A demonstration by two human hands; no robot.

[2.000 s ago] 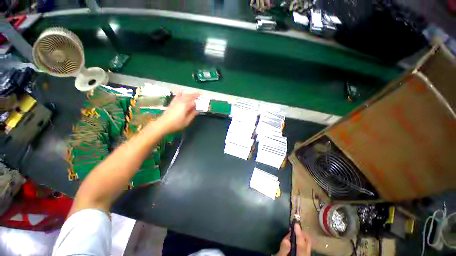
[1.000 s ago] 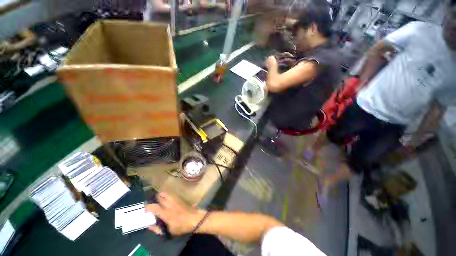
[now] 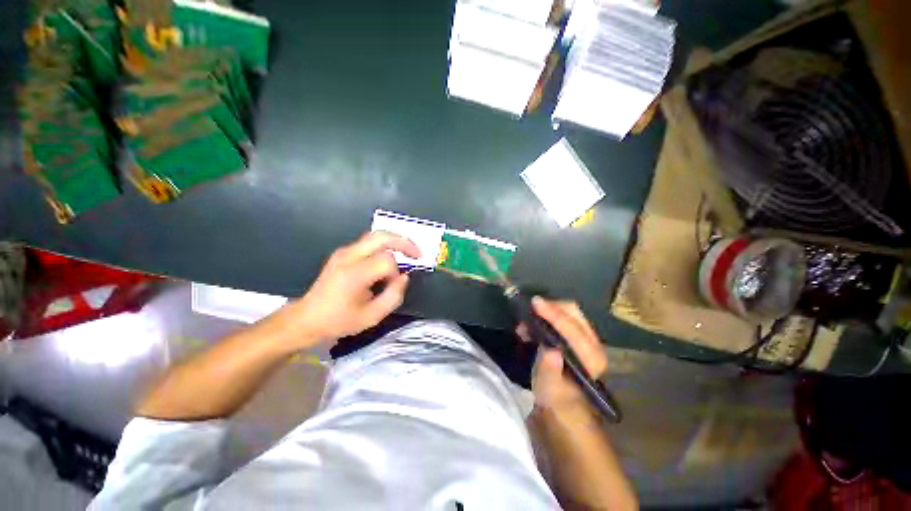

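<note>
A white panel and a green circuit board lie end to end near the bench's front edge, with a small orange tab between them. My left hand rests on the white panel, fingertips pressing on it; I cannot tell if it pinches it or holds solder wire. My right hand grips the soldering iron by its black handle. The iron's shaft points up and left over the green board; whether the tip touches it cannot be told.
Piles of green boards with orange tabs lie at the upper left. Stacked white panels stand at the upper right, with a loose white panel below. A round red-and-white can, cardboard and black fan grille are at the right.
The view has swung back from the right side down to the bench front. My right hand has left the loose white panels, and both hands are now at the panel and board.
</note>
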